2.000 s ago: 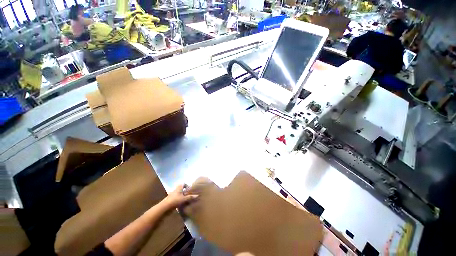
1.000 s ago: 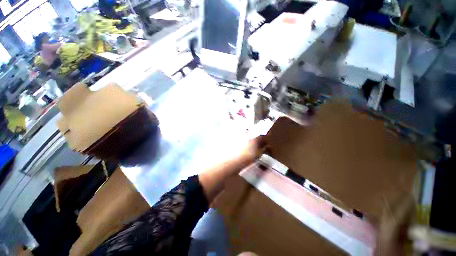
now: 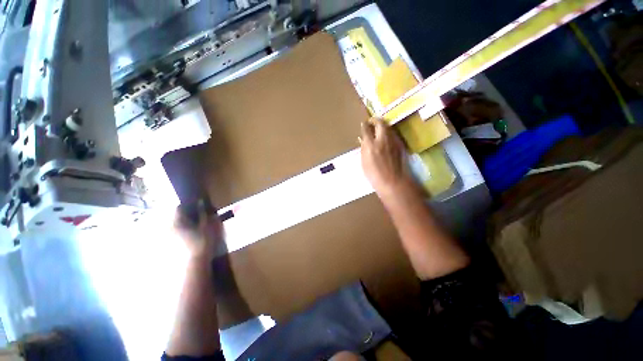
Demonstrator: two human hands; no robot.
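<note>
A brown cut panel point(image 3: 282, 116) lies on the white sewing template point(image 3: 296, 197); its narrower tab is at the left end. My left hand point(image 3: 201, 229) holds the tab's near edge, fingers partly in shadow. My right hand point(image 3: 381, 151) is at the panel's near right corner, fingers close together beside the yellow tape block point(image 3: 423, 130); whether it grips the panel is unclear. A second brown panel point(image 3: 324, 254) lies nearer me, partly under my apron. The hinged template strip point(image 3: 486, 56) is swung out to the upper right.
The sewing head point(image 3: 70, 127) stands at the left. The metal template carriage point(image 3: 218, 56) runs behind the panel. A brown panel stack point(image 3: 578, 225) with a pale tie strip lies at the right, beside blue material point(image 3: 532, 151).
The view has swung right. The upper panel has come down from above the machine onto the template. My right hand has come clearly into view.
</note>
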